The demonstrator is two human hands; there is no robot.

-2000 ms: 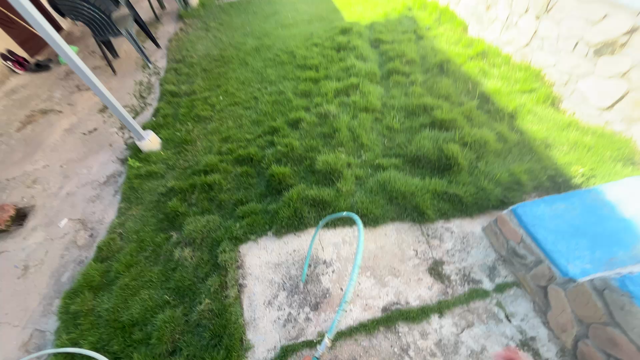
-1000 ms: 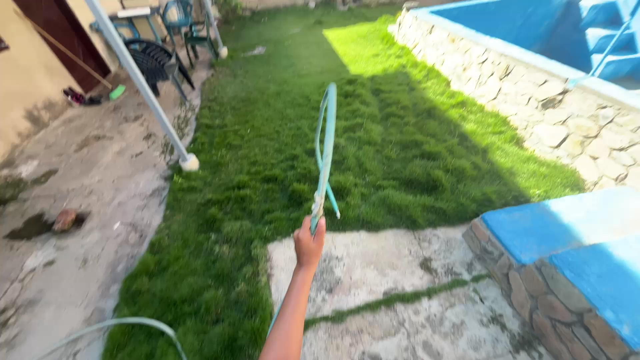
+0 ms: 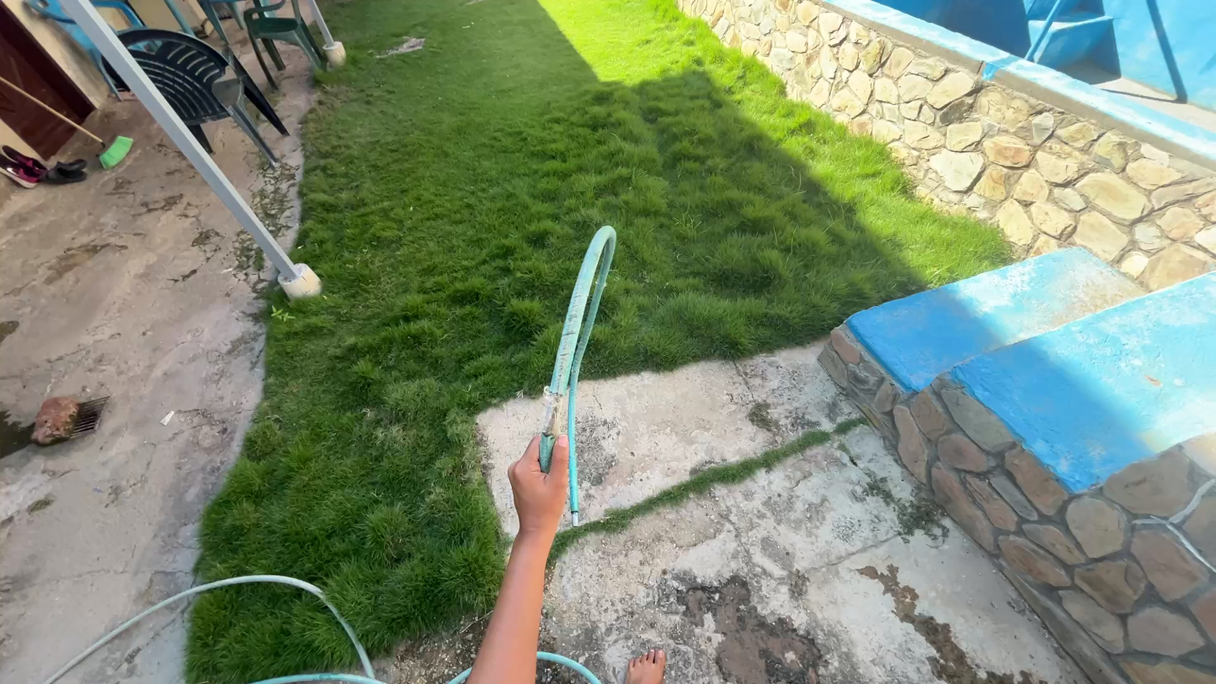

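Note:
My left hand (image 3: pixel 540 486) is closed around a light green garden hose (image 3: pixel 573 332), at a worn, wrapped-looking section just above the thumb. From there the hose rises, bends over in a narrow arch and hangs back down on the right, its free end (image 3: pixel 575 513) beside my wrist, over the concrete slab (image 3: pixel 655 427). No water is seen coming from that end. Further lengths of hose (image 3: pixel 275 581) loop over the grass edge and paving at the lower left. My right hand is out of the frame.
Grass (image 3: pixel 456 237) stretches ahead. Blue-topped stone steps (image 3: pixel 988 313) stand right, below a stone wall (image 3: pixel 950 123). A slanting metal pole (image 3: pixel 190 142), plastic chairs (image 3: pixel 180 81), a broom (image 3: pixel 116 152) and a drain grate (image 3: pixel 88 416) are left. My bare foot (image 3: pixel 646 668) shows below.
Two seconds ago the hose arch stood low over the slab with no hand clearly visible. One second ago my left hand held it up over the grass; now hand and hose appear lower in view.

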